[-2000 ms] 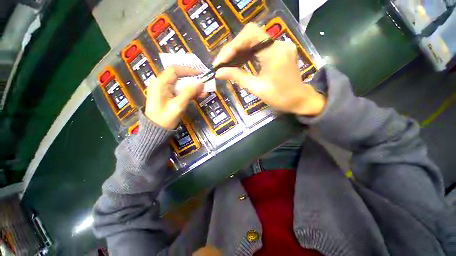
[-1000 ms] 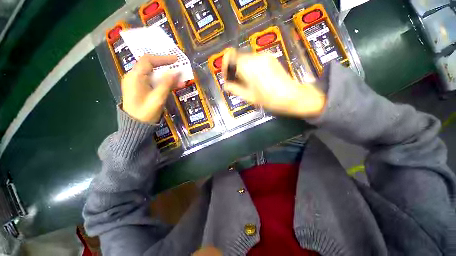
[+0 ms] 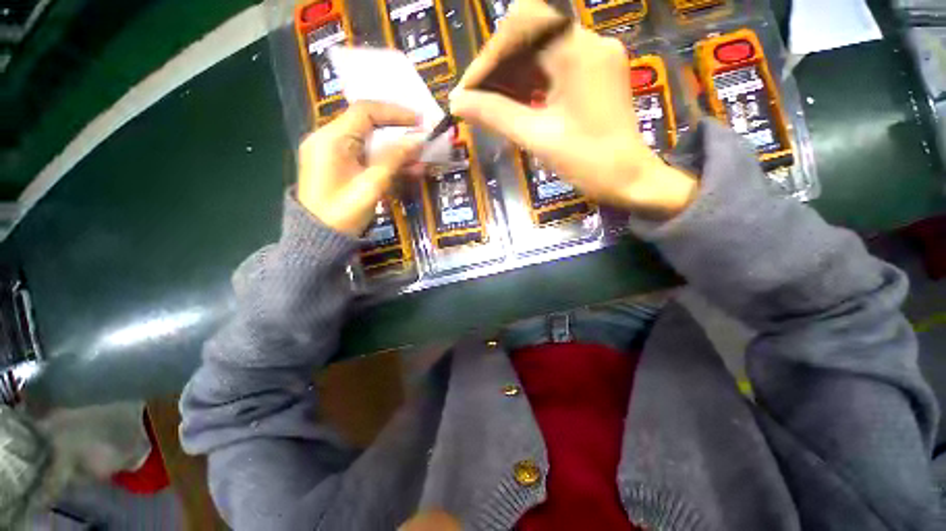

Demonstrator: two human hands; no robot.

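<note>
My left hand holds a white label sheet between thumb and fingers, above the left part of the tray. My right hand holds a slim black pointed tool, probably tweezers; its tip is at the sheet's lower edge, by my left fingertips. Below lies a clear blister tray with orange-rimmed handheld devices in two rows. One device shows just below the sheet, another at the right end. My hands hide parts of several devices. No small sticker can be made out.
The tray lies on a dark green bench top. A white sheet lies beyond the tray's right end. A pale strip curves along the upper left. Pale goods stand at the far right edge. A brown box is below the bench edge.
My right hand has moved left from over the devices to the label sheet, bringing the tool tip to it. The tray and devices appear further right in the view.
</note>
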